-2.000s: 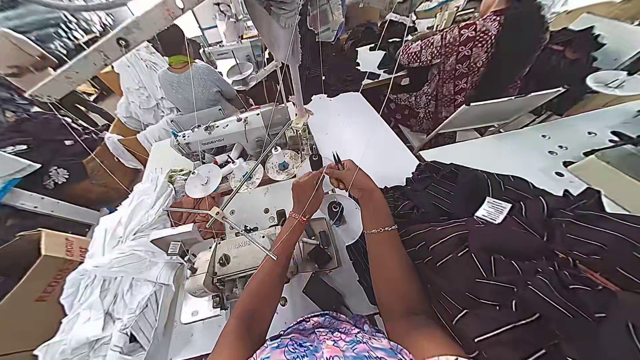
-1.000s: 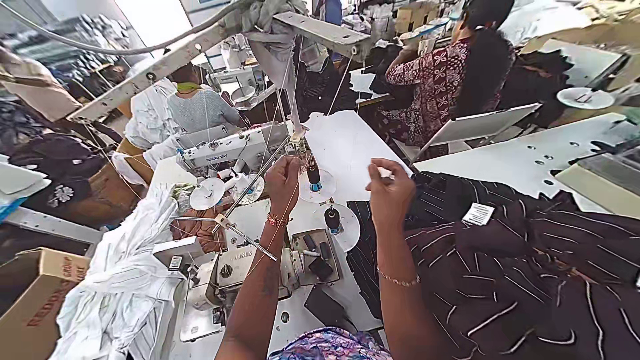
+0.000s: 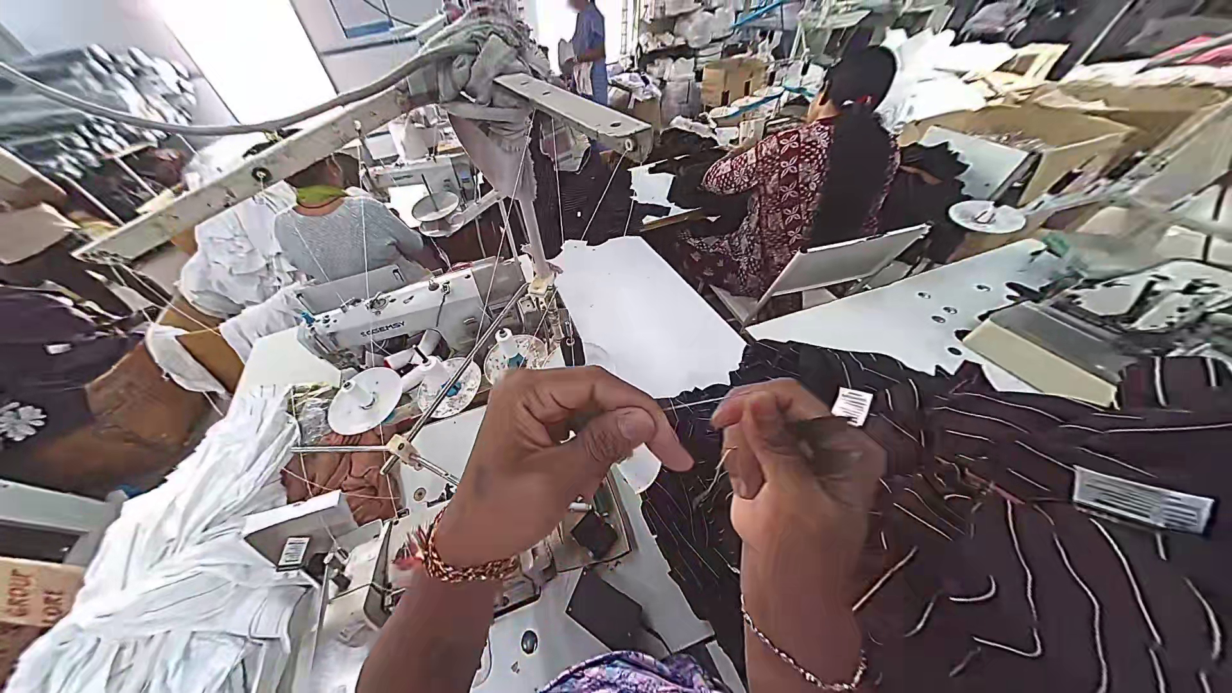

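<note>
My left hand (image 3: 568,452) is raised over the sewing machine, thumb and index finger pinched near a fine thread (image 3: 698,399). To its right my right hand (image 3: 804,462) is up with the fingertips pinched on thread, a loose end hanging below them. The thread runs across the gap between both hands. Below them lies a sewing machine (image 3: 366,577), partly hidden by my left wrist. Thread spools on white discs (image 3: 364,399) stand behind it. Dark striped fabric (image 3: 1011,539) with white labels lies beside my right forearm.
White fabric (image 3: 183,568) is heaped at the left. Another sewing machine (image 3: 414,308) stands behind the spools. A metal thread-stand arm (image 3: 260,178) crosses the upper left. Two people sit at work farther back, one at left (image 3: 337,231), one at right (image 3: 789,202); cardboard boxes stand beyond.
My hands were together over the machine two seconds ago, then apart; now they are raised nearer the camera with thread between them. A dark cone seen between them earlier is now hidden.
</note>
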